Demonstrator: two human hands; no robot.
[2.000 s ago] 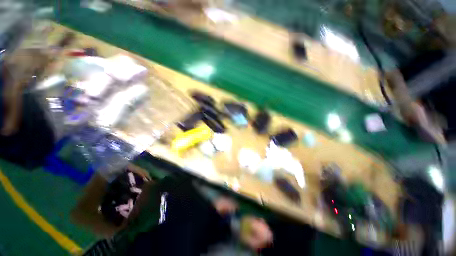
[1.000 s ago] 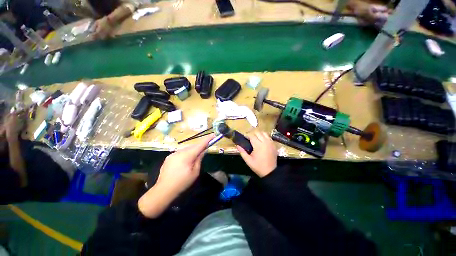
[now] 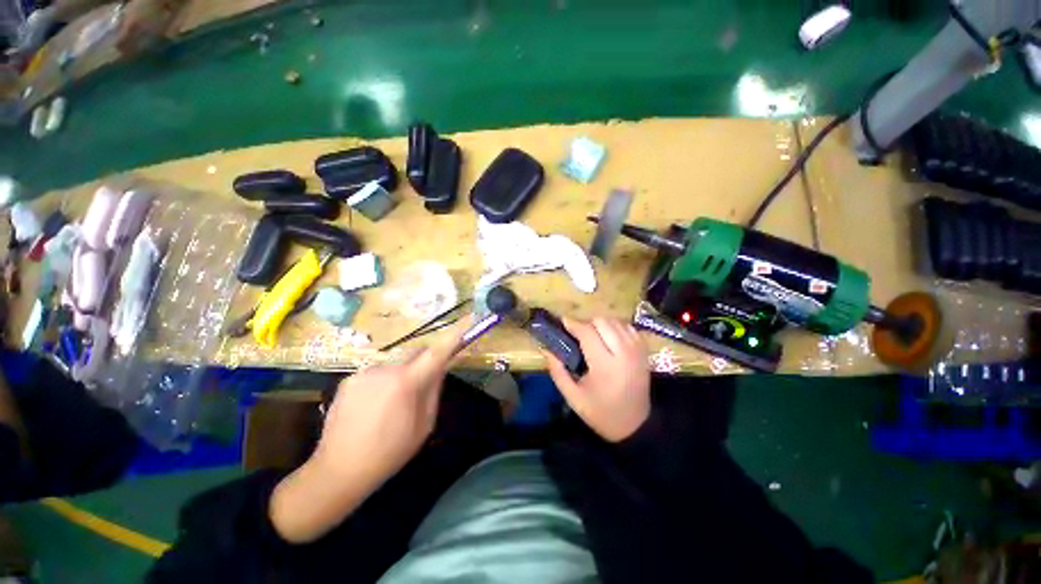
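My left hand holds a thin metal-shafted tool that looks like a small hammer, its round dark head pointing right. My right hand grips a small black case at the bench's front edge. The hammer head is just left of the case, with a slight gap. A thin dark rod lies beside my left fingertips. A crumpled white cloth lies behind the hammer head.
Several black cases lie at the back left, near a yellow-handled tool and pale pads. A green and black grinder stands right of my right hand. Black case rows are far right; a clear plastic sheet is left.
The view has steadied from a blurred swing and tilted down. My hands have come up over the bench edge since the first frame. A small gap now shows between hammer head and case.
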